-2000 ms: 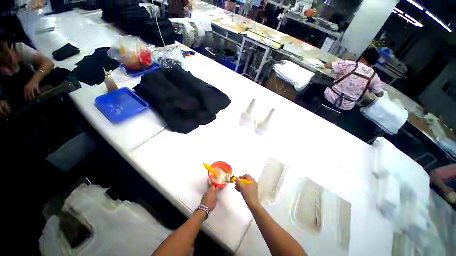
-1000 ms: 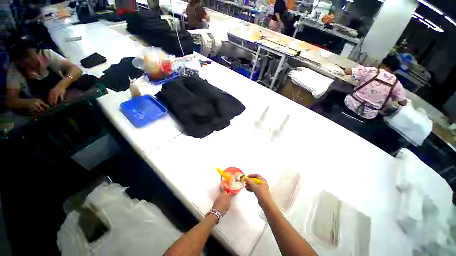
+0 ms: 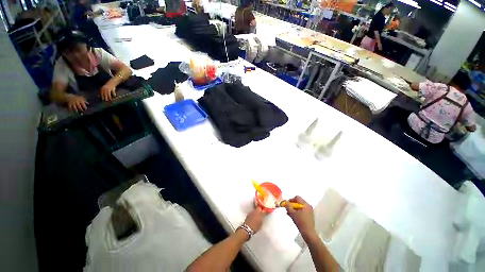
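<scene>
My left hand (image 3: 256, 218) holds the red glue pot (image 3: 268, 197) by its near side, on the white table. Pale glue shows inside. A second yellow-orange handle (image 3: 258, 187) leans out of the pot's far left side. My right hand (image 3: 301, 214) holds the glue brush (image 3: 292, 204) by its yellow-orange handle; its tip is at the pot's right rim, the bristles hard to make out. White panels (image 3: 348, 234) lie right of my right hand with grey-beige stripes between their straps.
Two pale upright objects (image 3: 307, 134) stand beyond the pot. Black fabric (image 3: 240, 114) and a blue tray (image 3: 184, 114) lie farther left. A white panel pile (image 3: 151, 234) is low at left, beside the table edge (image 3: 198, 183). A person sits at far left, another at right.
The view has swung left, so the table, pot and hands appear farther right. Both hands keep hold of the pot and the brush, with the brush still at the pot.
</scene>
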